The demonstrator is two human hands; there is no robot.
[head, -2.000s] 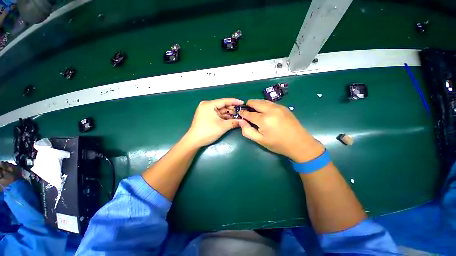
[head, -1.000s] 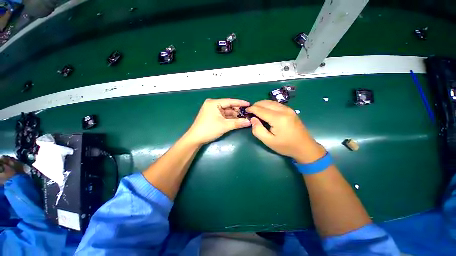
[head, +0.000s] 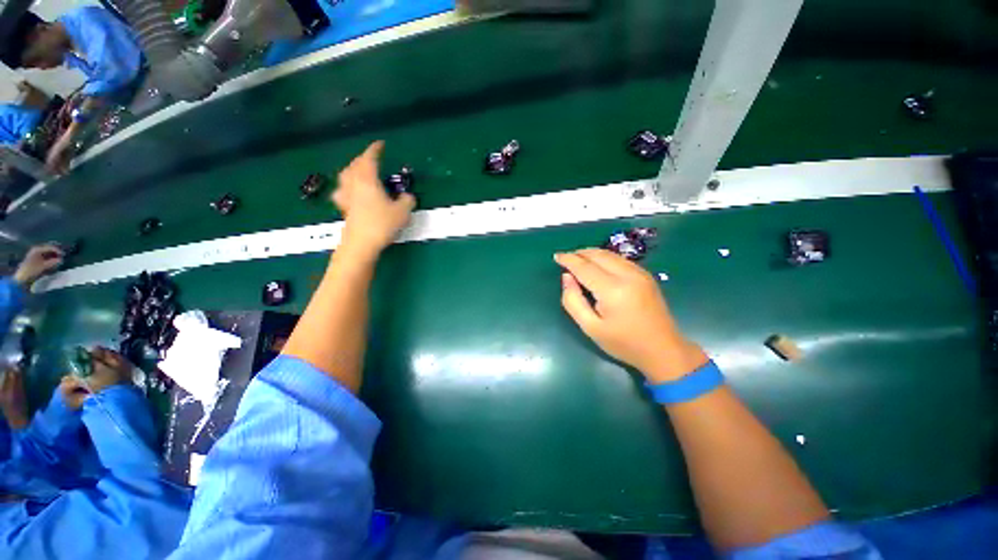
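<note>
My left hand point(head: 372, 202) is stretched over the white rail to the green belt, fingers apart, beside a small black module point(head: 401, 182) on the belt. No grip on that module can be made out. My right hand point(head: 616, 301) is above the green bench, fingers bent, thumb and index tip a little apart, with nothing visible in it. A black module with a pale tail point(head: 629, 243) lies by the rail just beyond my right hand. A squarer black unit point(head: 808, 246) lies further right.
Several modules, one of them left of the post point(head: 648, 143), lie on the belt beyond the white rail point(head: 525, 214). A metal post point(head: 728, 98) rises from the rail. A black box point(head: 243, 328) with white cloth point(head: 199, 356), a dark parts pile point(head: 148, 315) and other people's hands are at left.
My hands have parted. My left hand has moved up and left over the rail to the belt. The small black piece between my fingers no longer shows. The view has shifted, showing more at left.
</note>
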